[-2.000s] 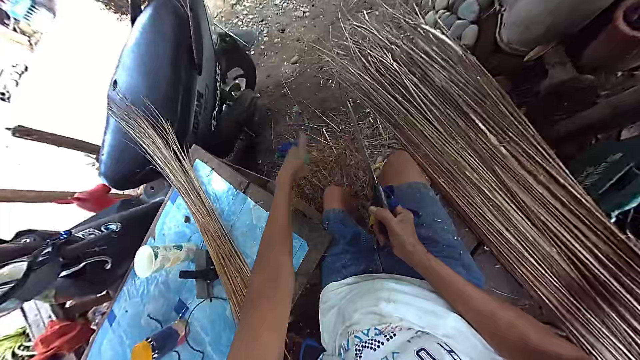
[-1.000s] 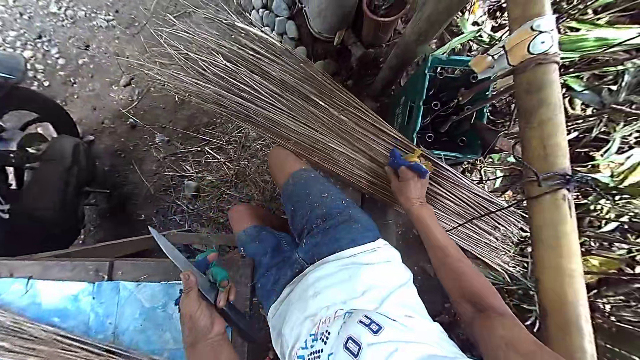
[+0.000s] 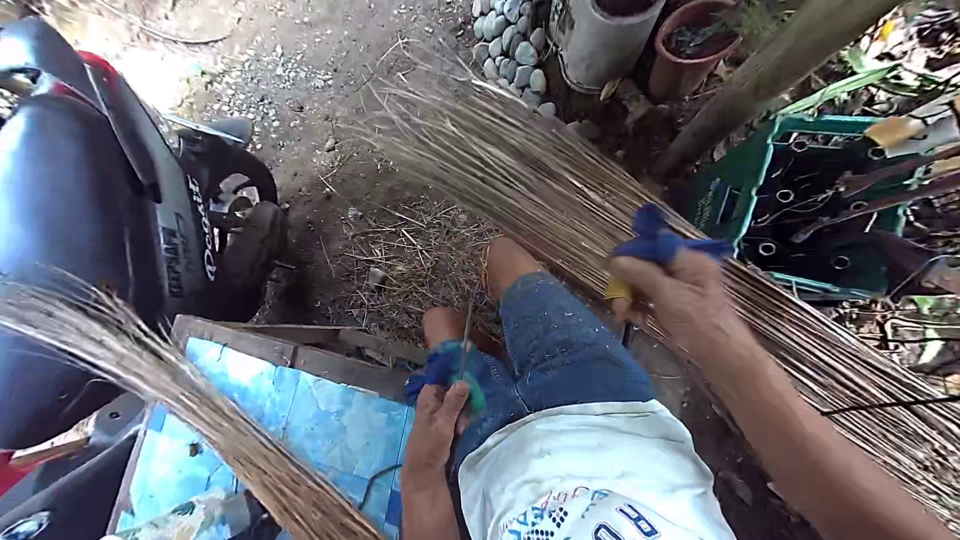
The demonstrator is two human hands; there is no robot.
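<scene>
My left hand (image 3: pixel 439 412), its fingers wrapped in blue and green cloth, holds a knife (image 3: pixel 468 322) above my lap, its narrow blade pointing away from me. On the right, my right hand (image 3: pixel 667 289) is blurred, with blue and yellow wrapping on its fingers. It is over a large bundle of thin dry sticks (image 3: pixel 555 195), and whether it grips any of them cannot be told. A smaller bundle of dry sticks (image 3: pixel 225 427) lies across the blue-topped table at the lower left.
A motorcycle (image 3: pixel 82 187) stands at the left beside the blue-covered table (image 3: pixel 337 427). Stick scraps (image 3: pixel 420 262) litter the ground past my knees. A green bottle crate (image 3: pixel 757 172), a wooden post (image 3: pixel 772 75), plant pots (image 3: pixel 694 45) and rounded stones (image 3: pixel 510 45) are at the right and top.
The knife, held up to the left over the table's edge a second ago, is now above my lap. Two seconds ago it was at my right hand. The view has swung about.
</scene>
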